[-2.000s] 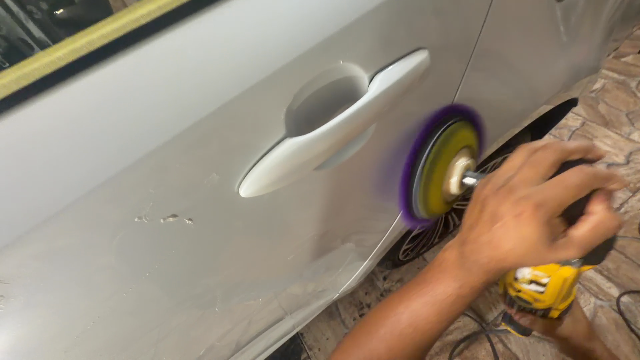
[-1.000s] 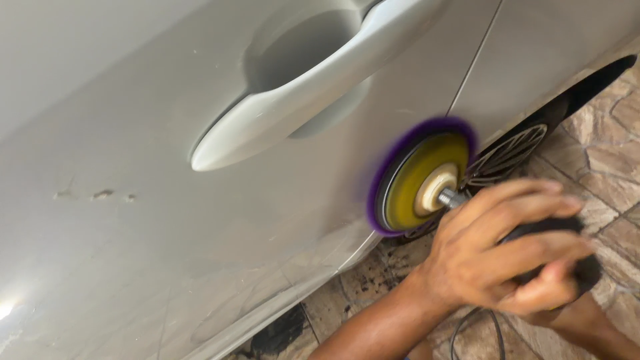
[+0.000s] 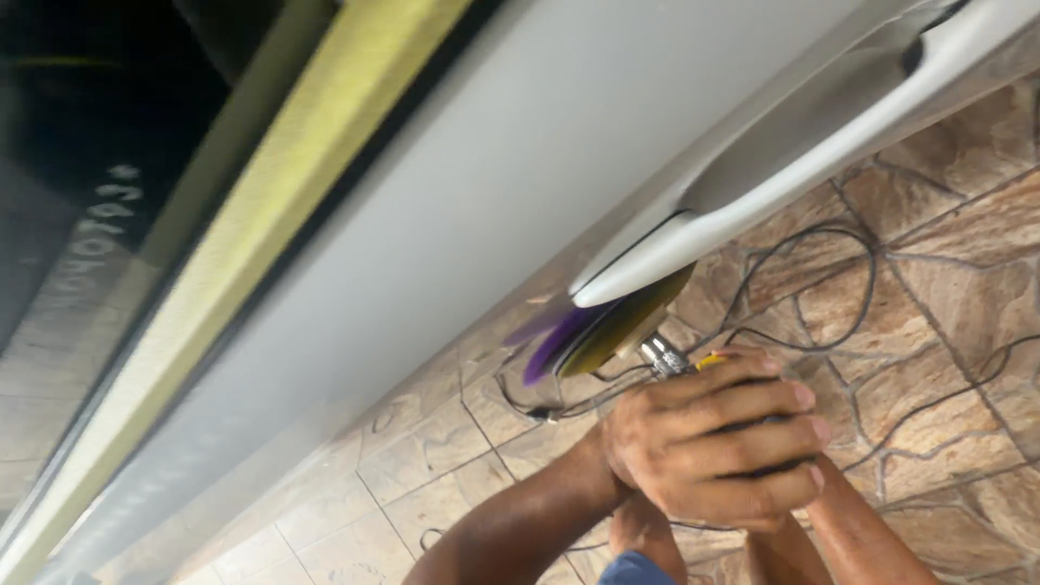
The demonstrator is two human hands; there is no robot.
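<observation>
My left hand (image 3: 715,443) is wrapped over the body of a yellow-and-black power drill (image 3: 711,361), mostly covered by the fingers. From its metal chuck (image 3: 666,355) extends a round polishing pad (image 3: 621,329), purple at the face and yellow-green behind, blurred at its edge. The pad is at the lower side of a silver car door (image 3: 528,179), just below the near end of the pull handle (image 3: 780,195), which hides part of it. My right forearm (image 3: 865,520) comes up from the lower right; the right hand is behind the left one, at the drill.
Yellow masking tape (image 3: 301,179) runs along the door's window edge, beside dark glass (image 3: 106,106) bearing writing. A black cable (image 3: 873,268) loops over the stone-patterned tile floor (image 3: 959,325), near the drill. Part of a leg and blue cloth (image 3: 638,569) show at the bottom.
The view has swung to look steeply down along the door. The pad was on the panel below the handle's far end; now it is by the near end. Both hands have stayed at the drill.
</observation>
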